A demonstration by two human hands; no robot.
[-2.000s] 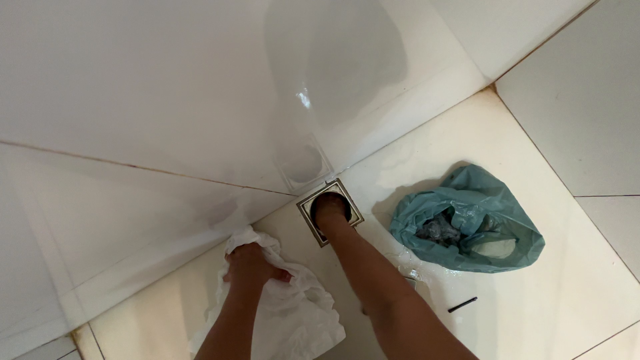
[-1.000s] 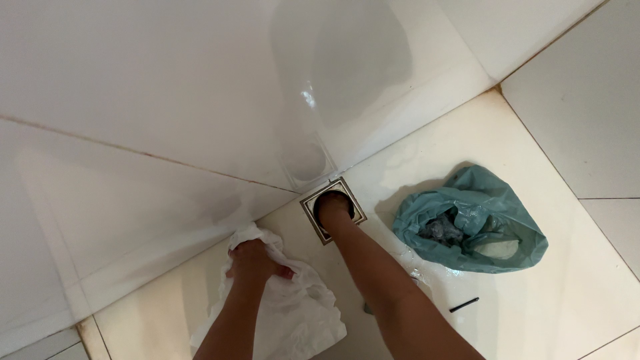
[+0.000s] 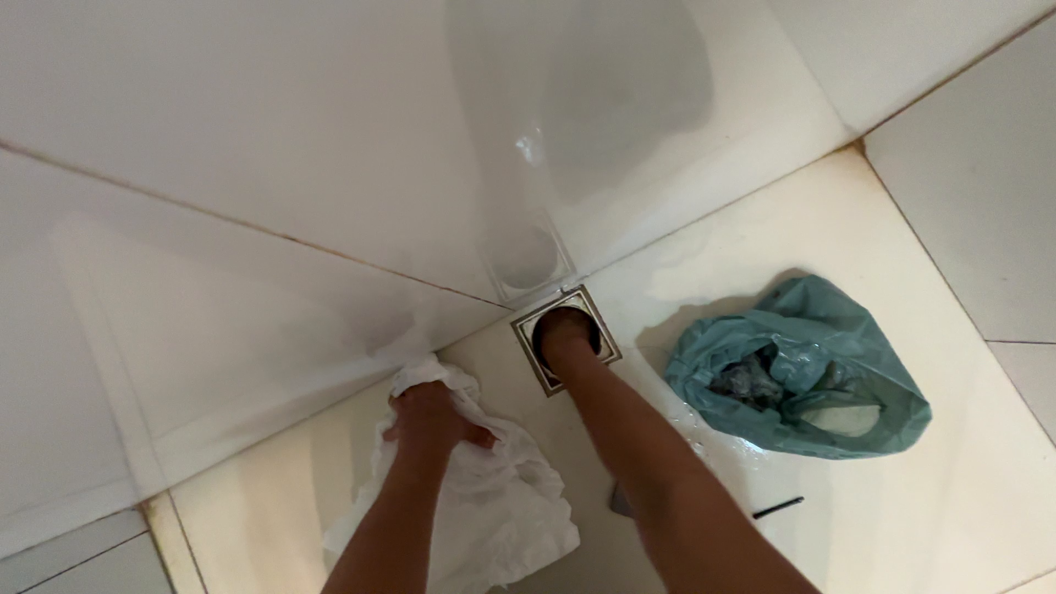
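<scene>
A square metal floor drain frame (image 3: pixel 611 351) is set in the tiled floor close to the wall. My right hand (image 3: pixel 569 334) reaches down into its round dark opening, so the fingers are hidden, and whether they hold anything does not show. To the left, my left hand (image 3: pixel 429 421) presses on a crumpled white cloth or thin plastic sheet (image 3: pixel 511 520) spread on the floor, its thumb apart from the other fingers. Right of the drain lies an open green plastic bag (image 3: pixel 874 363) with dark grey, wet-looking matter and something pale inside.
A thin black stick (image 3: pixel 778 507) lies on the floor right of my right forearm. Part of a dark object (image 3: pixel 621 501) shows beside that forearm. The glossy tiled wall (image 3: pixel 330 148) rises just behind the drain. Water glistens on the floor near the bag.
</scene>
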